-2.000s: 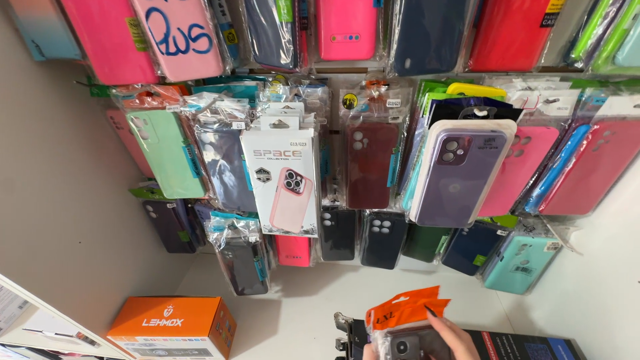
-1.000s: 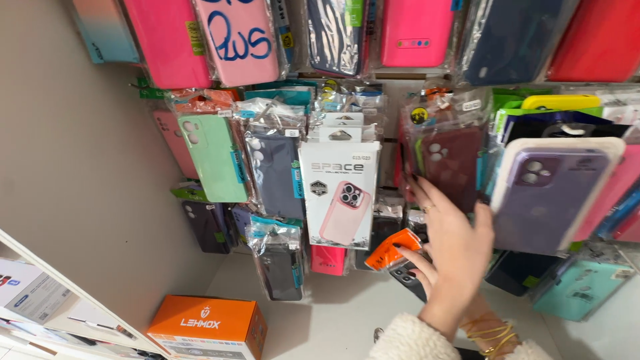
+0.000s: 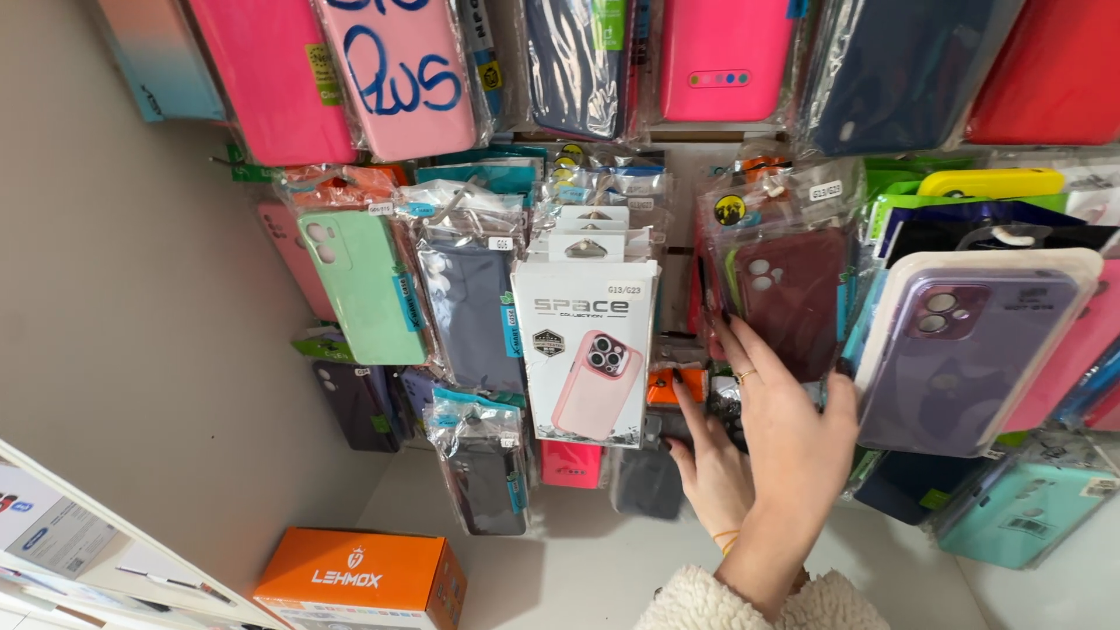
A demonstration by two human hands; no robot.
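Observation:
My left hand (image 3: 783, 420), with a ring, crosses over my right wrist. Its spread fingers touch the lower left edge of a packaged maroon phone case (image 3: 792, 302). Below and to the left, my right hand (image 3: 717, 468) has its index fingertip against the orange header (image 3: 675, 386) of a clear package. Its thumb lies near a dark phone case (image 3: 647, 481); whether the hand grips anything cannot be told. A white phone case box (image 3: 582, 350) hangs just left of both hands. A boxed purple case (image 3: 967, 350) is at their right.
Packaged cases hang all around, including a mint green one (image 3: 363, 284), a blue-grey one (image 3: 472, 306) and a turquoise one (image 3: 1024, 507). An orange box (image 3: 359, 569) stands at the lower left, beside a grey side panel (image 3: 201, 350).
Two seconds ago one hand was in view low down, holding an orange-topped package. Both hands are now up among the hanging cases, and the orange header is beside the white box. The view has shifted.

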